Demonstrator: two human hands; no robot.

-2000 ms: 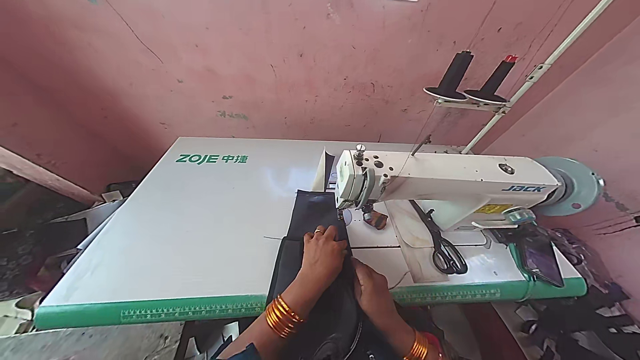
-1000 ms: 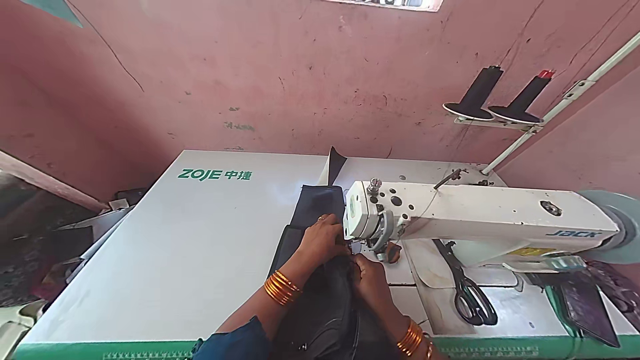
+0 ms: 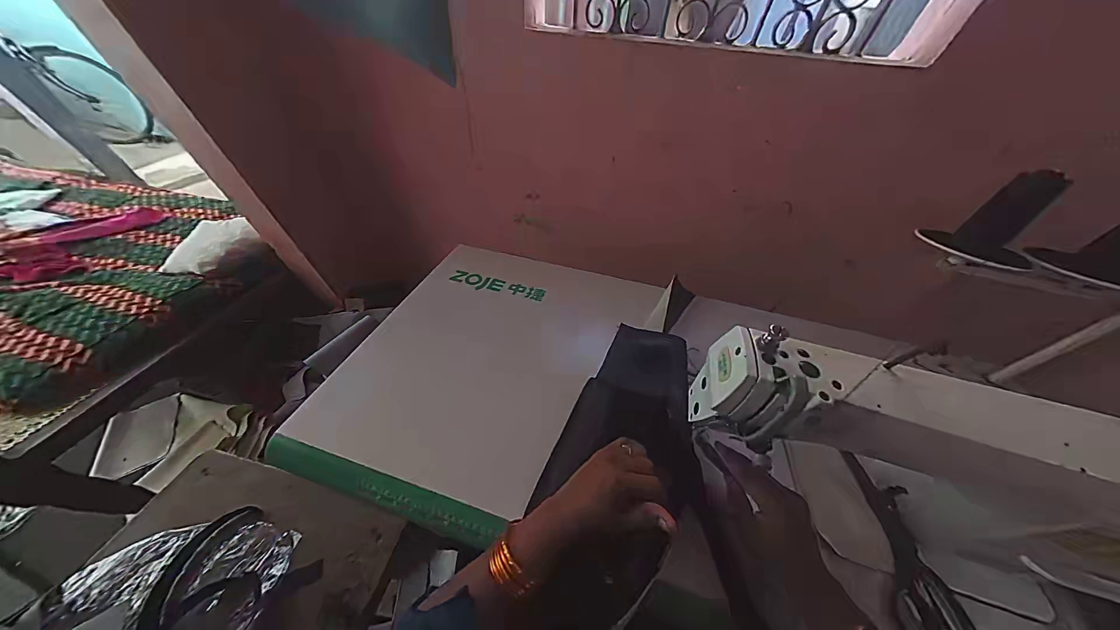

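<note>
Dark cloth (image 3: 643, 367) lies in folds on the sewing table (image 3: 472, 376), running under the head of a white sewing machine (image 3: 735, 376) and down over the front edge. My left hand (image 3: 612, 490), with gold-coloured bangles at the wrist, has its fingers curled on the cloth, gripping a fold. Just below the machine head, my right hand (image 3: 766, 516) is at the right side of the cloth; it is dark and blurred, and its fingertips are partly hidden. The needle area cannot be made out. Black-handled scissors (image 3: 927, 595) lie right of my right hand.
Black thread cones (image 3: 1006, 214) stand on a holder at the right. Behind the table is a pink wall (image 3: 612, 157) with a grilled window (image 3: 726, 22). At lower left, a board (image 3: 324, 525) holds a shiny wrapped item (image 3: 175, 569). A bed with a patterned cover (image 3: 79, 297) stands beyond.
The view has swung left, bringing the bed and doorway in. My left hand has moved back down the cloth, away from the machine head.
</note>
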